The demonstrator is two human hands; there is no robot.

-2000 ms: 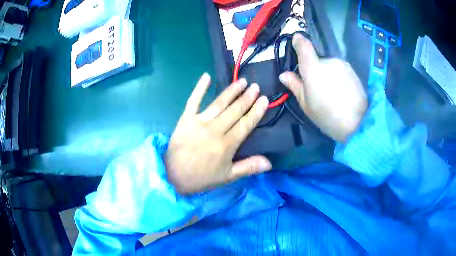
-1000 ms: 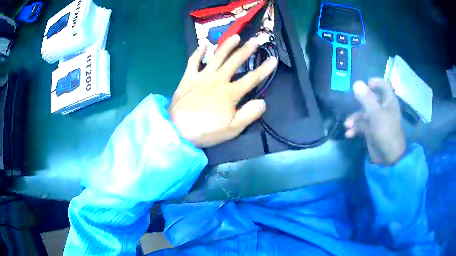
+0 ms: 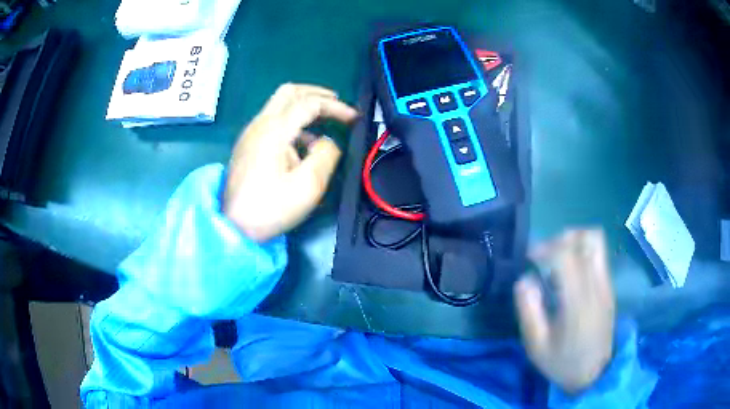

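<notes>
A black and blue battery tester lies face up, slightly tilted, over the dark foam tray in front of me. Red and black test leads loop out at its left and below it. Part of a red battery clamp with bare metal shows beyond its upper right; the rest is hidden under the tester. My left hand is left of the tray, fingers curled and apart, holding nothing. My right hand is blurred at the tray's lower right, off the tester, fingers apart and with nothing visible in it.
Stacked white BT200 manuals lie at the upper left on the green bench top. A small stack of white leaflets lies at the right. Dark stacked foam trays stand at the left edge. Brown cardboard shows below the bench.
The tester has moved from the bench at the right onto the foam tray, over the leads. My left hand has lifted off the leads and moved left. My right hand has moved down and slightly left.
</notes>
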